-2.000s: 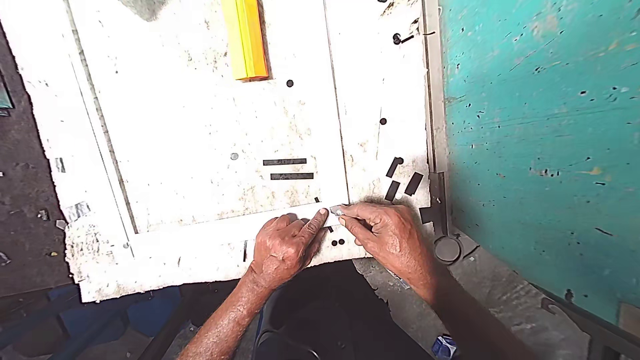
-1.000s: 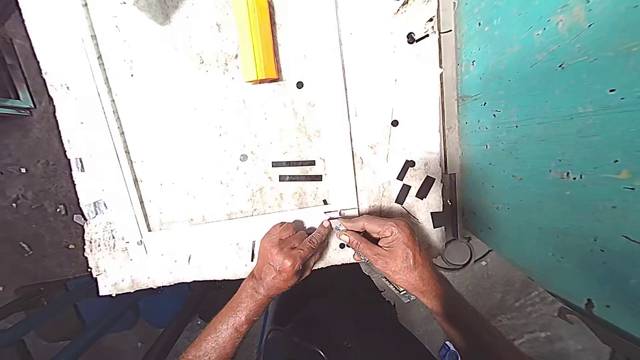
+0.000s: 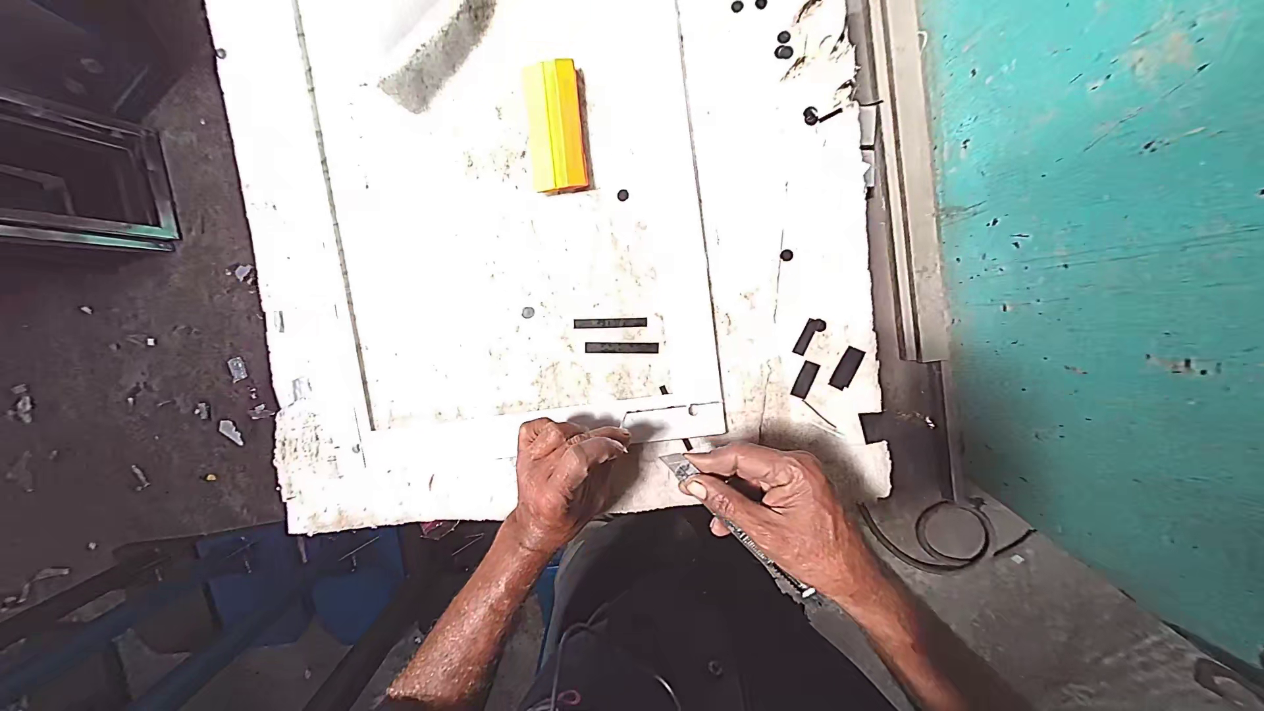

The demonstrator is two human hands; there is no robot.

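My right hand (image 3: 780,504) holds a utility knife (image 3: 746,541) with its blade end between thumb and fingers, just off the near edge of a flat white panel frame (image 3: 674,423). My left hand (image 3: 568,474) is curled at the frame's near strip, left of the knife; whether it pinches something small cannot be made out. Near the frame's corner lie small black bits (image 3: 664,390). Beyond my hands are black strips (image 3: 610,323), and a yellow block (image 3: 558,125) lies farther away.
More short black pieces (image 3: 847,367) and black dots (image 3: 786,255) lie on the right of the worn white work surface (image 3: 829,444). A turquoise board (image 3: 1096,296) stands to the right, beside a coiled black strip (image 3: 951,533). Metal frames (image 3: 89,178) are at the left.
The right hand with the knife has drawn back from the frame's corner toward me. The left hand, earlier pressing there with a finger, is now curled and farther from the knife.
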